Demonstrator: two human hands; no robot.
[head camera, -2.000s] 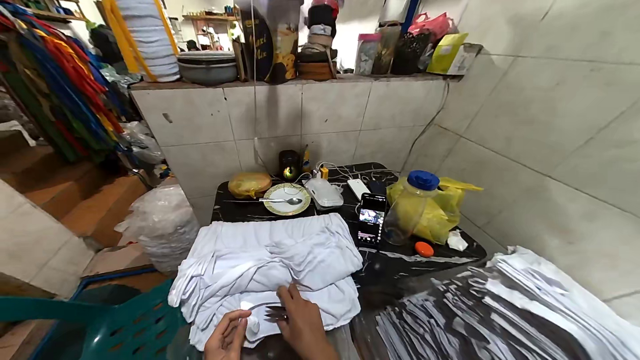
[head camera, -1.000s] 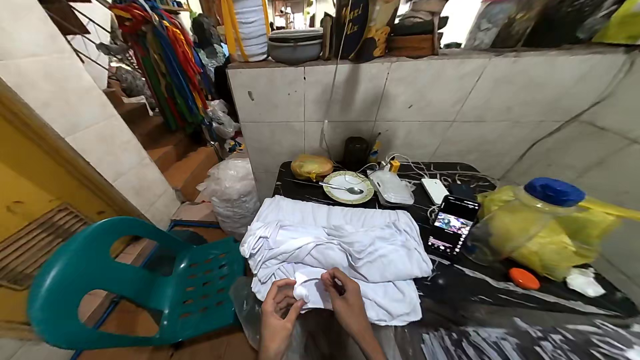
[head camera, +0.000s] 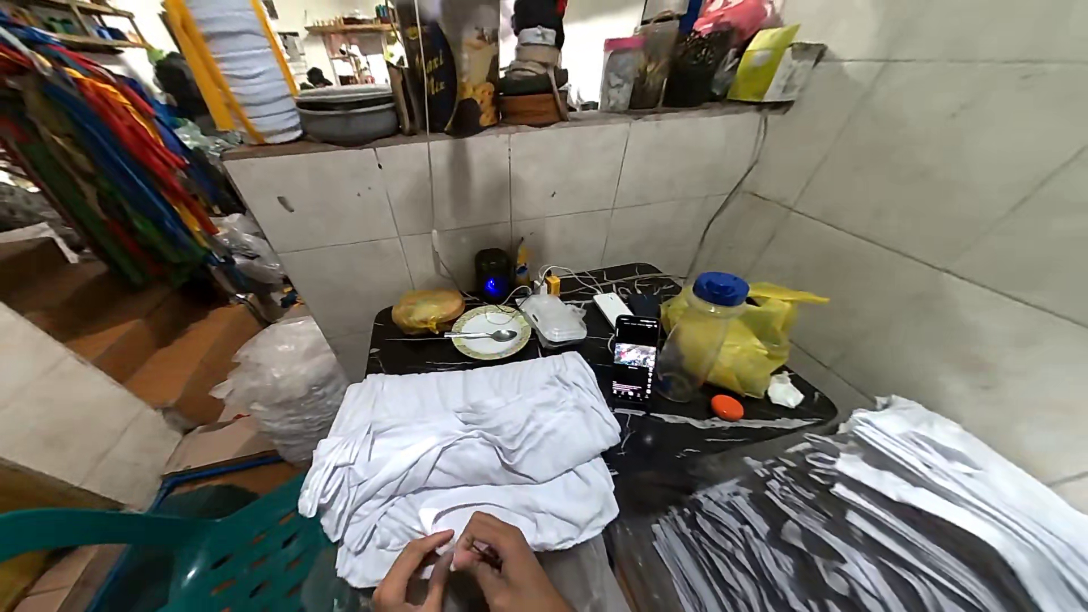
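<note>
A heap of folded white cloth (head camera: 476, 442) lies on the near part of the black marble-patterned table. At its front edge my left hand (head camera: 412, 574) has thumb and forefinger around a small white piece, perhaps paper or fabric. Close beside it on the right, my right hand (head camera: 501, 561) has its fingertips pinched together near the same piece. Something small and dark shows between the right fingers, too blurred to name. The fingertips of both hands nearly meet. The palms and lower fingers are partly hidden.
Behind the cloth are a plate (head camera: 490, 333) with a spoon, a plastic container (head camera: 552, 320), a phone (head camera: 634, 361), a blue-lidded jar (head camera: 697, 340) and an orange lid (head camera: 727, 407). Stacked black-and-white pieces (head camera: 790, 544) lie at right. A green plastic chair (head camera: 246, 544) stands at left.
The view swung left and then back. Both hands stay close together at the cloth's front edge. The dark pieces seen at the right fingers two seconds ago are now mostly out of sight.
</note>
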